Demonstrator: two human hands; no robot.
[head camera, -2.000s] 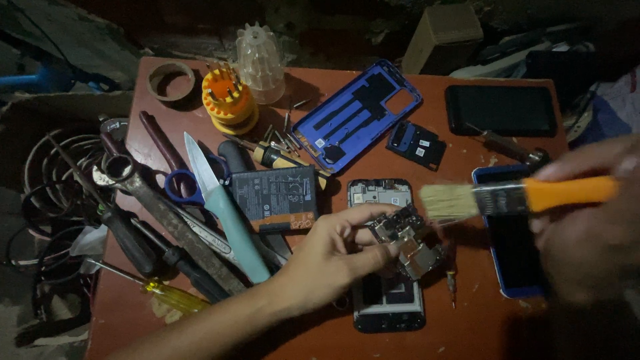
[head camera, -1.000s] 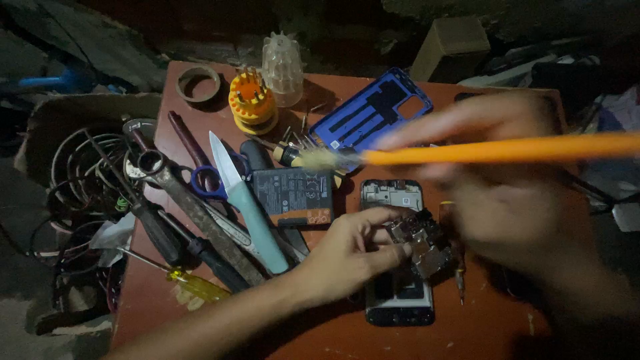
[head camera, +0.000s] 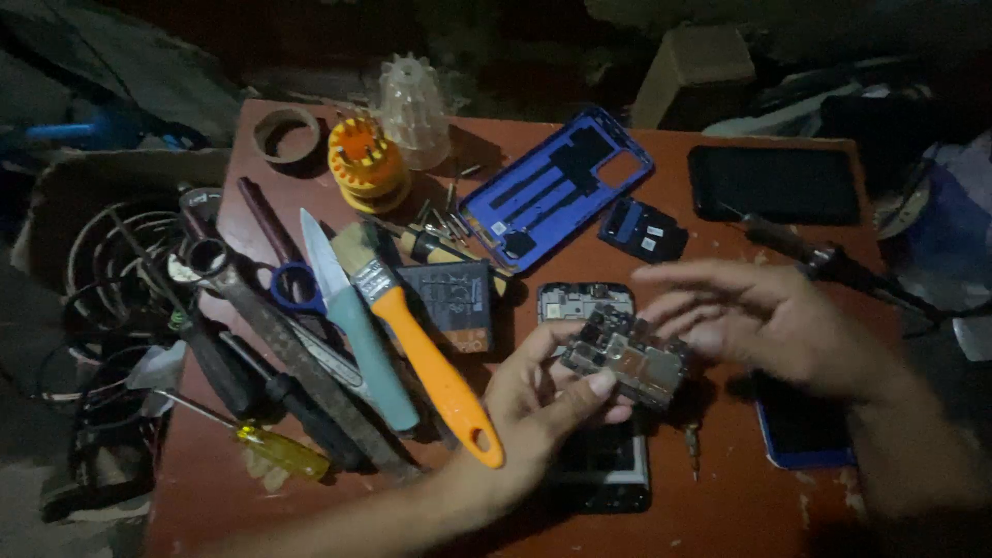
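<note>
My left hand (head camera: 550, 387) grips a phone's circuit board (head camera: 639, 364) by its left edge, above an opened phone body (head camera: 604, 484). At the board's right side is my right hand (head camera: 759, 329), somewhat blurred, fingers apart and no tool in it; whether its fingertips touch the board cannot be told. A paintbrush with an orange handle (head camera: 434, 372) lies across a phone battery (head camera: 457, 302), beside a knife with a teal handle (head camera: 372, 372). A small screwdriver bit (head camera: 694, 449) rests below the board.
Behind the hands are a blue phone back cover (head camera: 558, 186), a dark phone part (head camera: 643, 231) and a black phone (head camera: 775, 184). A soldering iron (head camera: 798, 244) and another phone (head camera: 806, 426) sit at right. Wrenches, screwdrivers, a yellow bit holder (head camera: 368, 170) and a tape roll (head camera: 287, 139) occupy the left.
The paintbrush, held in my right hand in both earlier frames, now lies on the battery, let go. My right hand has come back beside the board, which my left hand still holds.
</note>
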